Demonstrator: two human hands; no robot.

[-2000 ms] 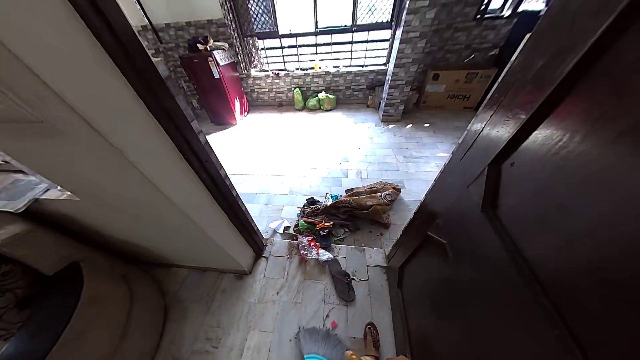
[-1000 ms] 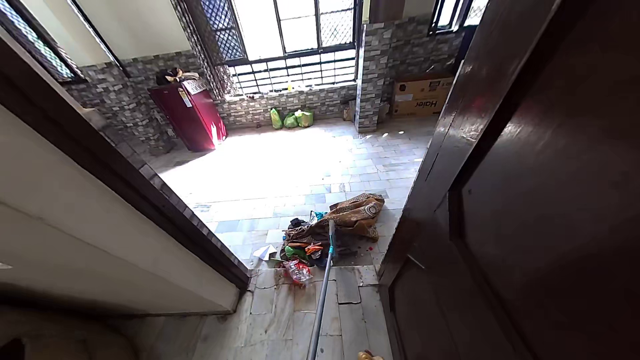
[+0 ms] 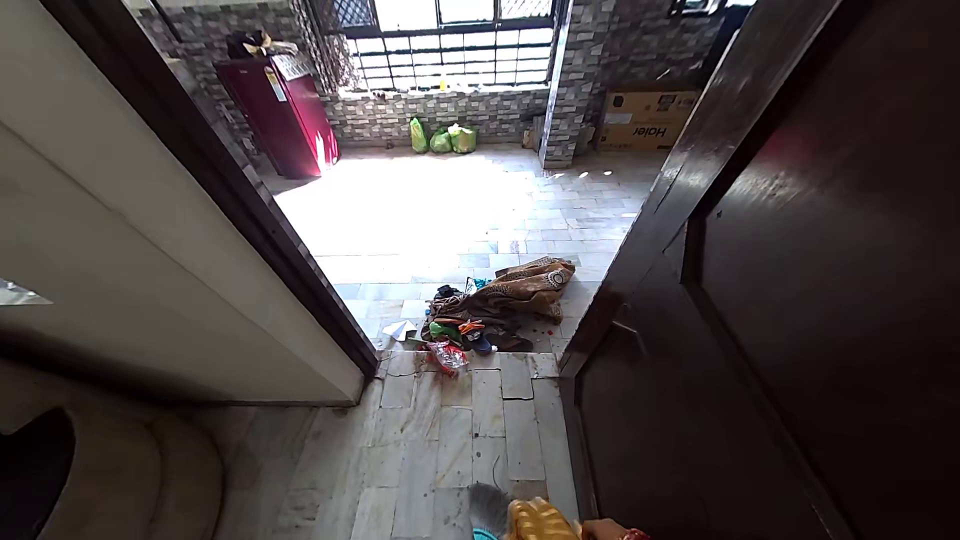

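Note:
At the bottom edge, part of my right hand (image 3: pixel 604 529) shows, with something red at the wrist, beside a bunched yellow cloth (image 3: pixel 541 519). Its grip is hidden by the frame edge. Left of the cloth are the grey bristles of a broom (image 3: pixel 489 506) with a teal part (image 3: pixel 486 534). My left hand is out of view. Farther off, a heap in the doorway holds a brown patterned cloth (image 3: pixel 525 292), a dark slipper (image 3: pixel 510 343), a green wrapper (image 3: pixel 442 331) and a red and clear plastic wrapper (image 3: pixel 448 356). A folded white paper (image 3: pixel 400 330) lies left of it.
A dark wooden door (image 3: pixel 810 300) stands at right, a door frame (image 3: pixel 300 262) at left. Beyond are a maroon refrigerator (image 3: pixel 289 120), green plastic bags (image 3: pixel 442 140) by the wall, and a cardboard box (image 3: pixel 646 120). A rounded beige sofa (image 3: pixel 142 465) is lower left.
The dark slipper lay on the near tiles two seconds ago; that spot now shows bare tiles. The long pole reaching the heap one second ago has gone from there, and broom bristles show low in view.

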